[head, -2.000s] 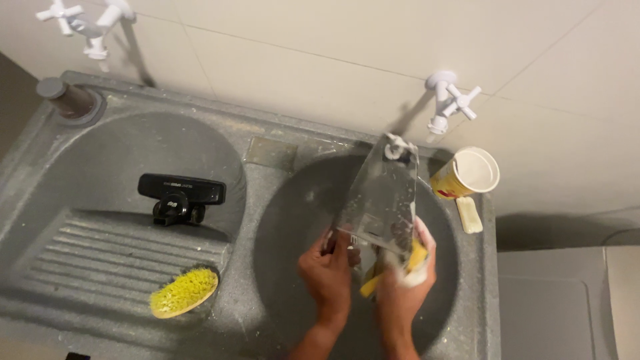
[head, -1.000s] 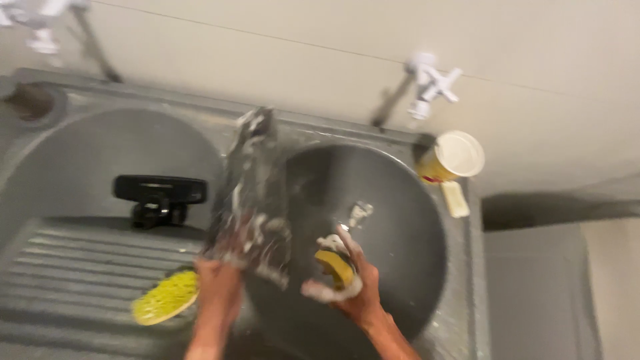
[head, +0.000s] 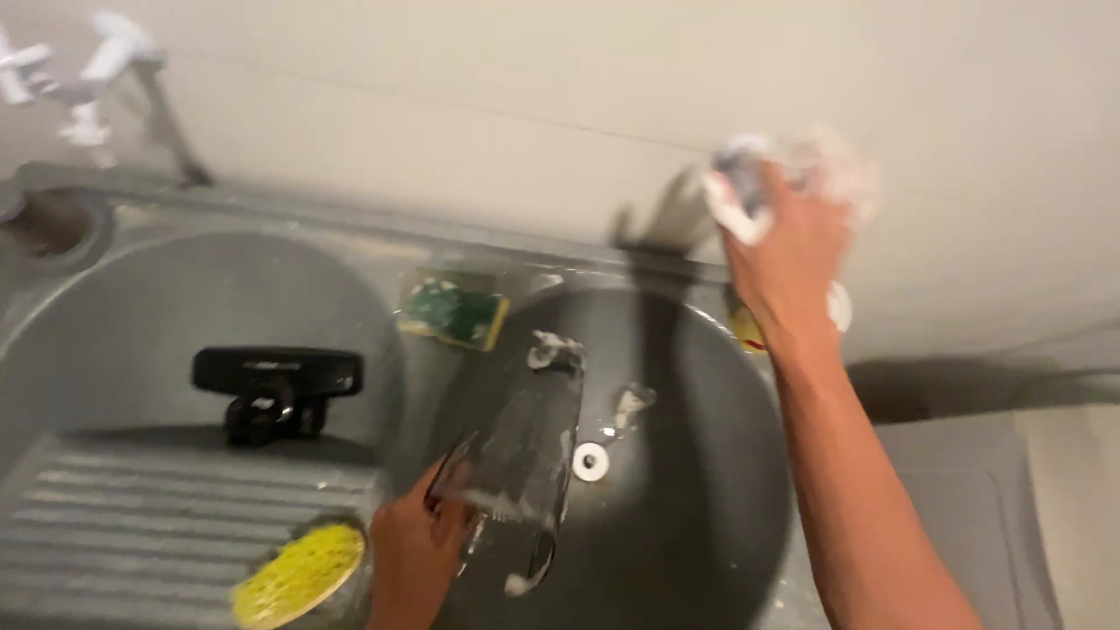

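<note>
My left hand (head: 420,534) grips the near end of a clear plastic container (head: 525,437), which has foam on it and lies tilted over the round right basin (head: 691,507). My right hand (head: 787,236) is raised at the white tap by the wall, with suds on its blurred fingers; the tap is mostly hidden behind it. On the ledge between the basins rests a green and yellow sponge (head: 455,311) with foam on it. A clump of foam (head: 632,404) lies in the basin near the white drain (head: 591,461).
A black device on a mount (head: 278,385) stands in the left basin. A yellow-bristled brush (head: 302,577) lies on the ribbed drainboard (head: 157,525). Another white tap (head: 114,52) is at upper left. A cup (head: 838,306) is partly hidden behind my right forearm.
My right hand has let go of the sponge, now on the ledge, and has moved up to the tap. My left hand has brought the container right, over the right basin.
</note>
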